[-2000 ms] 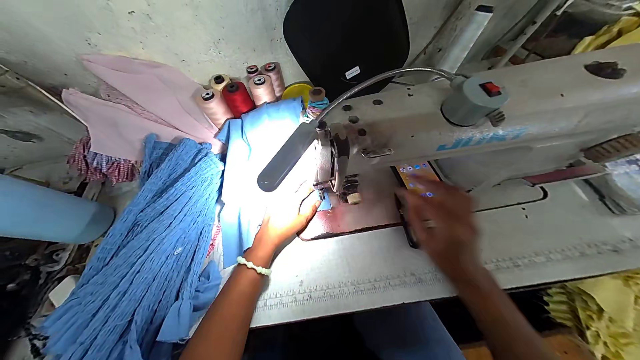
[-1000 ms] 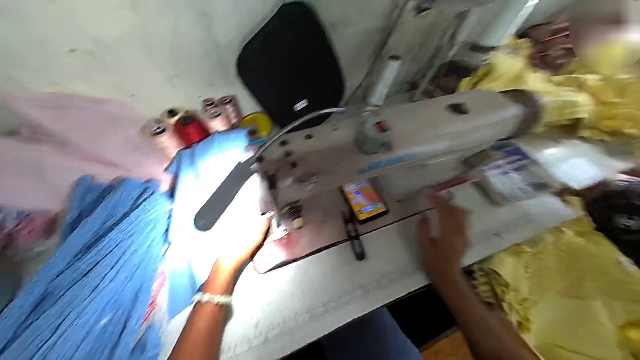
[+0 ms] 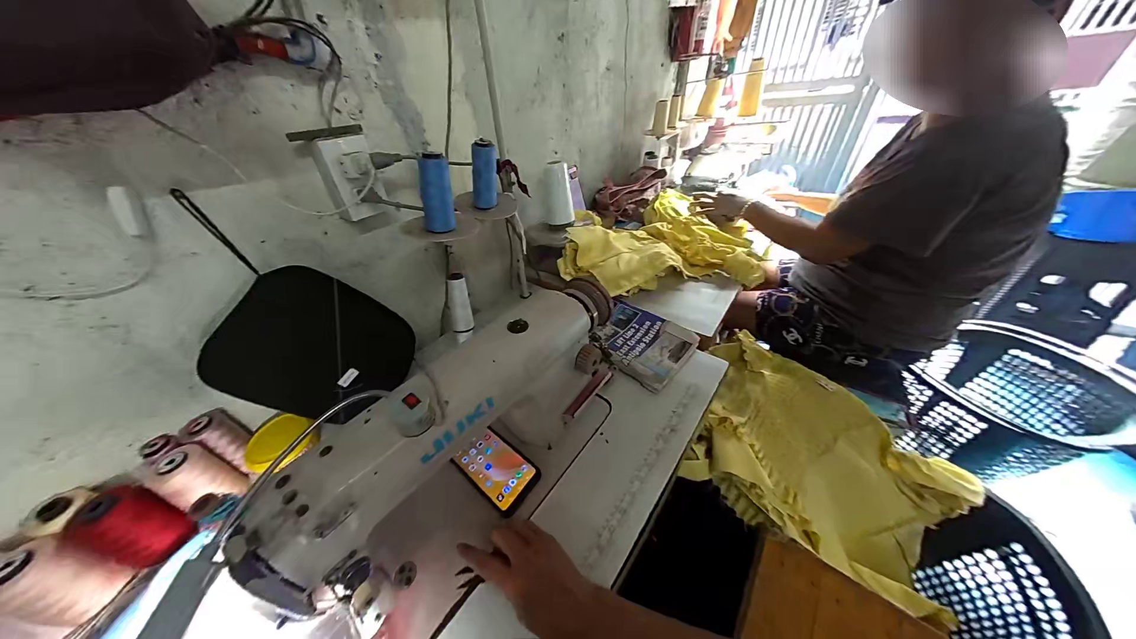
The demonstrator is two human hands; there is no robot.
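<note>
My right hand (image 3: 532, 572) is low at the middle of the view, on the bed of a Juki sewing machine (image 3: 470, 364). Its thumb and fingers are over a dark, slim tool (image 3: 463, 590), partly hidden, and whether they grip it cannot be told. A smartphone (image 3: 497, 470) with its screen lit lies just beyond the fingers, beside the machine's arm. My left hand is out of view. At the lower left, a bright lamp glare covers the needle area and a bit of light blue cloth.
Thread cones (image 3: 129, 524) and a yellow lid (image 3: 280, 442) stand at the left, by the wall. A printed packet (image 3: 648, 342) lies past the handwheel. Yellow fabric (image 3: 816, 453) hangs over baskets (image 3: 1021, 550) at the right. Another person (image 3: 950, 222) sits beyond, hands at more yellow cloth.
The view has swung far to the right and up, bringing the other person in. My left hand has left view. My right hand has come back from the machine's far end to beside the phone.
</note>
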